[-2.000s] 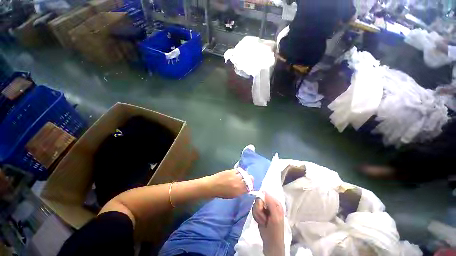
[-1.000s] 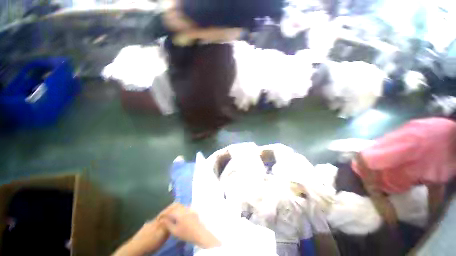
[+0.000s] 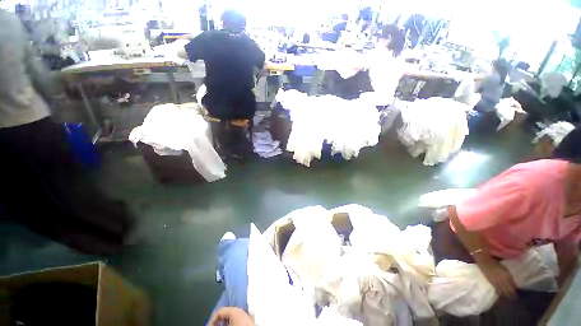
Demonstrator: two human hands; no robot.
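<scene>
Smooth white cloth (image 3: 264, 280) lies over my blue-clad legs (image 3: 234, 267), rising to a point. Beside it on the right, a brown carton overflows with cream-white cloth (image 3: 357, 261). Part of one hand, apparently my right hand (image 3: 232, 317), shows at the bottom edge by the white cloth. Its fingers are curled, and the edge cuts it off, so whether it holds anything is hidden. My left hand is not in view.
An open carton (image 3: 100, 293) with dark contents stands lower left. A person in dark trousers (image 3: 57, 184) is at the left. A neighbour in a pink top (image 3: 516, 200) handles white cloth at the right. Across the green floor, a seated person (image 3: 228, 70) is among heaps of white cloth (image 3: 175, 130).
The view has turned right and lifted towards the machine rows. My hands have dropped low, with only one still partly seen. A person has come into view at the left.
</scene>
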